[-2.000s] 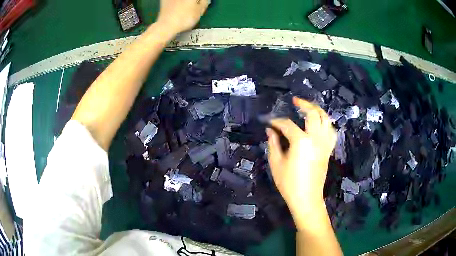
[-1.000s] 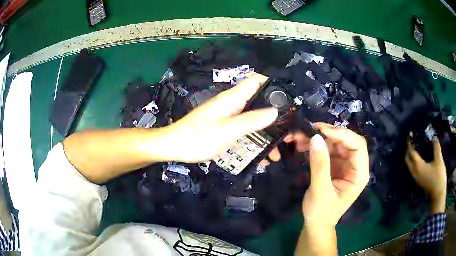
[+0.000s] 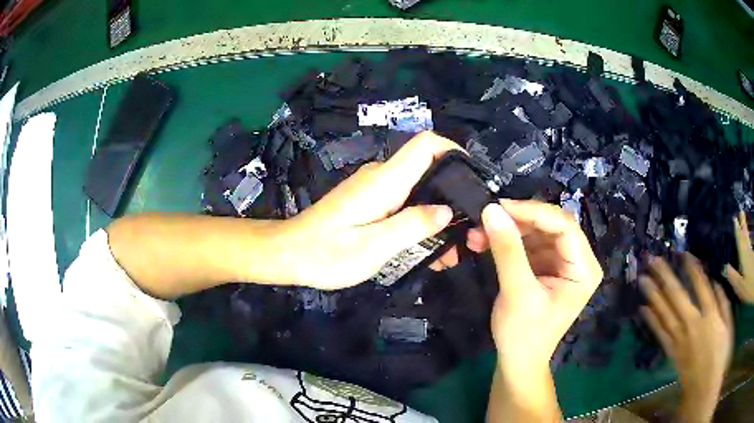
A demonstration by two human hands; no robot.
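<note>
My left hand [image 3: 355,223] holds a small keypad phone [image 3: 407,259] above the heap, tilted, with its pale key block at the lower left end. A flat black plastic piece [image 3: 456,188] covers the phone's upper end. My right hand [image 3: 541,277] pinches the right edge of this piece between thumb and fingers, against the phone. The round disc at the upper end is hidden. Below lies a large loose heap of small black plastic pieces [image 3: 347,153], some with silvery faces.
A large dark smartphone [image 3: 131,140] and a long white sheet [image 3: 31,223] lie at left. Keypad phones [image 3: 120,23] lie on the green belt beyond the pale rail [image 3: 331,35]. Another person's hands [image 3: 690,318] reach into the heap at right.
The black piece now lies over the phone's upper end, covering the disc. My right hand has moved slightly left onto it. Belt phones shifted left. A second hand of another person appeared at right.
</note>
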